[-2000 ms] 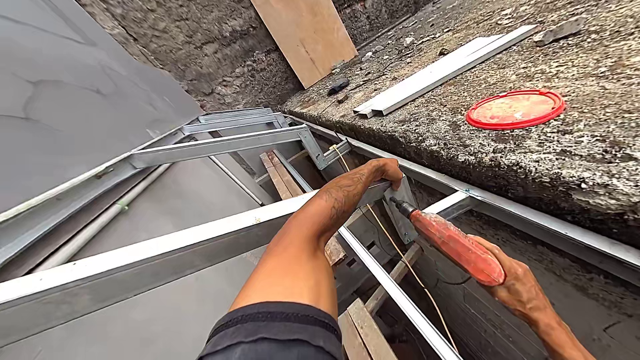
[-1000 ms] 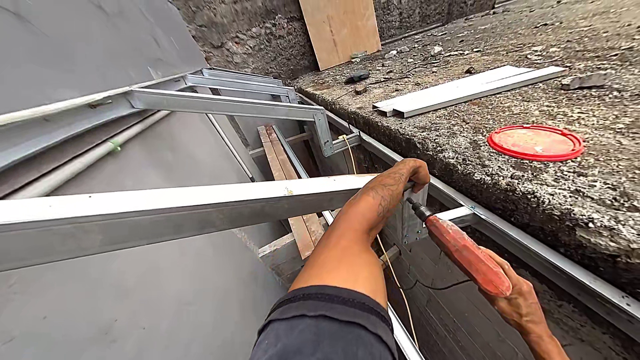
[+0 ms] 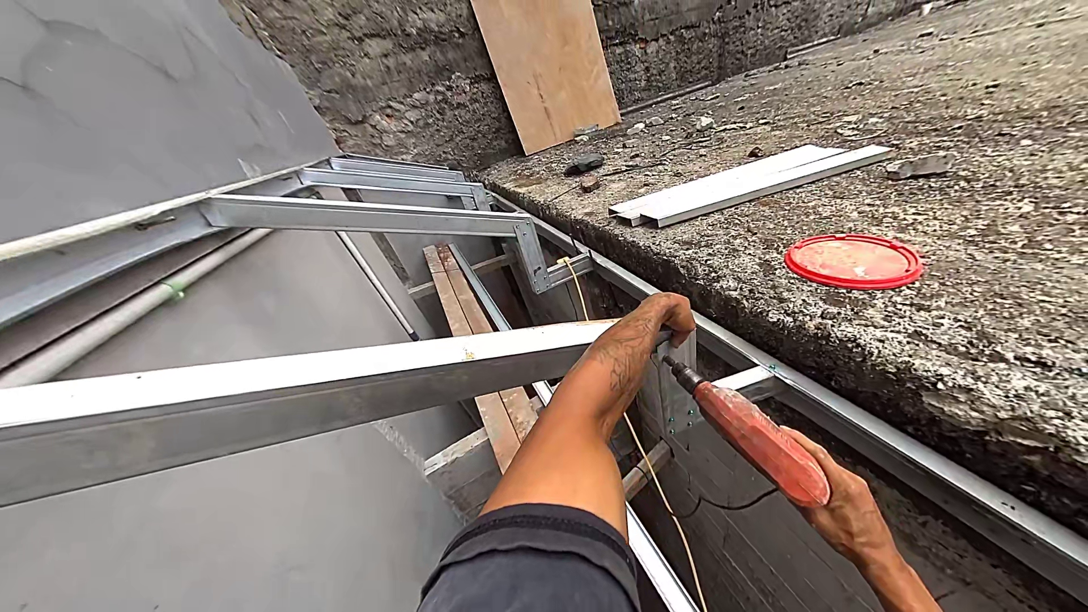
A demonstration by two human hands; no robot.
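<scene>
My left hand point(image 3: 671, 316) wraps over the right end of a light metal channel beam point(image 3: 357, 374), its fingers mostly hidden behind the joint. With my right hand point(image 3: 837, 510) I grip the rear of a red power screwdriver point(image 3: 765, 438). The tool points up and left, its dark nose at the upright metal bracket point(image 3: 680, 374) just below my left hand. Whether the bit touches a screw cannot be told. Several small screws show lower on the bracket, where a short cross piece point(image 3: 748, 380) joins the long edge rail point(image 3: 901, 450).
A rough concrete ledge point(image 3: 952, 340) runs along the right, bearing a red round lid point(image 3: 853, 261) and metal channel offcuts point(image 3: 748, 184). Plywood point(image 3: 548, 72) leans on the far wall. Wooden planks point(image 3: 489, 357) and a cable point(image 3: 650, 467) lie below the frame.
Both hands stay at the same joint, with the red tool held against or near the bracket throughout. The view has shifted somewhat.
</scene>
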